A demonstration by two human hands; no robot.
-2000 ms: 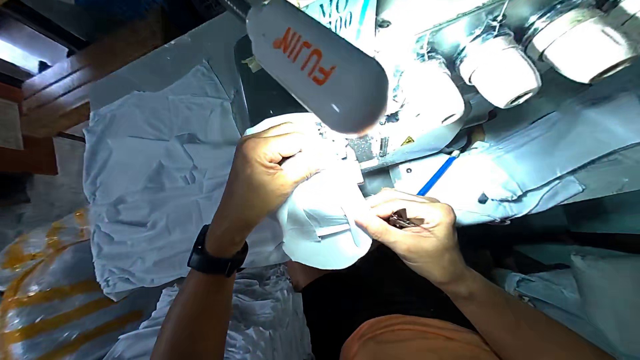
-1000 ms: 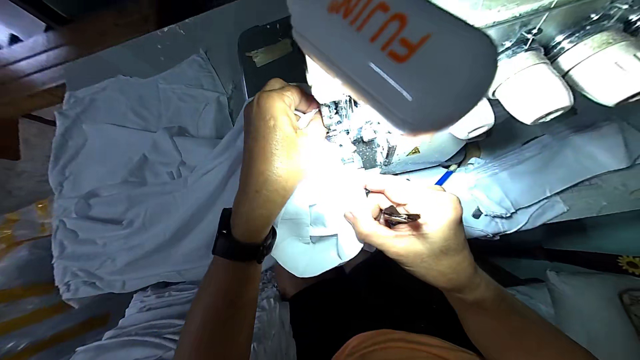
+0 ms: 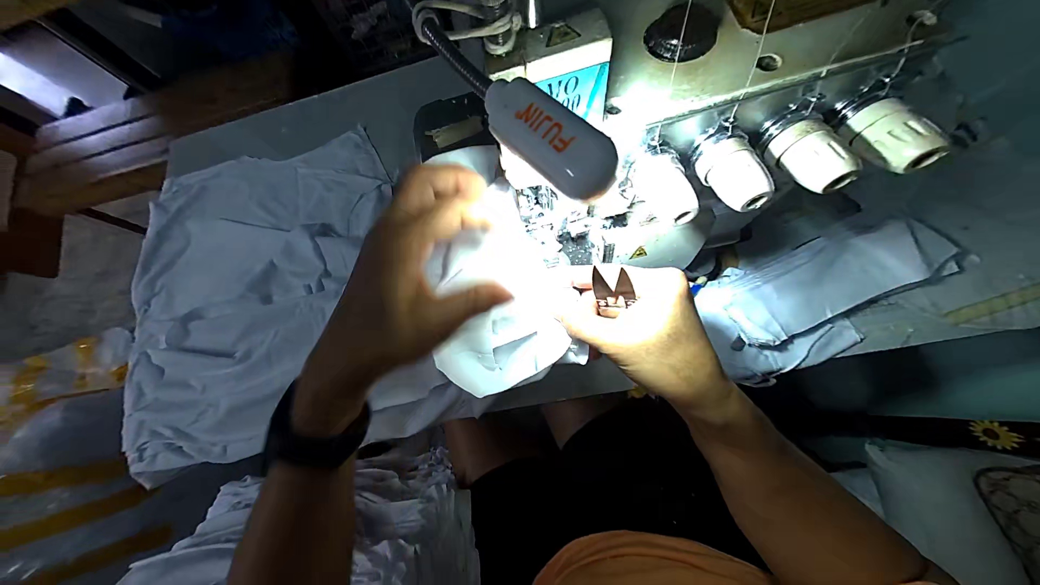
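White fabric (image 3: 504, 341) lies bunched at the front of an overlock sewing machine (image 3: 569, 223), washed out by a bright lamp (image 3: 552, 138). Above the fabric's left side is my left hand (image 3: 406, 276), blurred, fingers and thumb apart with nothing gripped between them. My right hand (image 3: 650, 325) is at the fabric's right edge, thumb and forefinger pinching it near the machine's front. Small thread snips (image 3: 613, 291) are tucked in that same hand, their two blades pointing up. Glare hides the needle area and the fingertips of the right hand.
A large white cloth (image 3: 244, 309) spreads over the table's left side. Folded white pieces (image 3: 829, 284) lie on the right. Several thread tension knobs (image 3: 735, 173) line the machine. A pile of white fabric (image 3: 390, 520) sits below the table edge, near a taped plastic bag (image 3: 73, 487).
My left hand has let go of the fabric and lifted off it with the fingers spread. My right hand remains at the fabric with the snips. The view has shifted back from the lamp.
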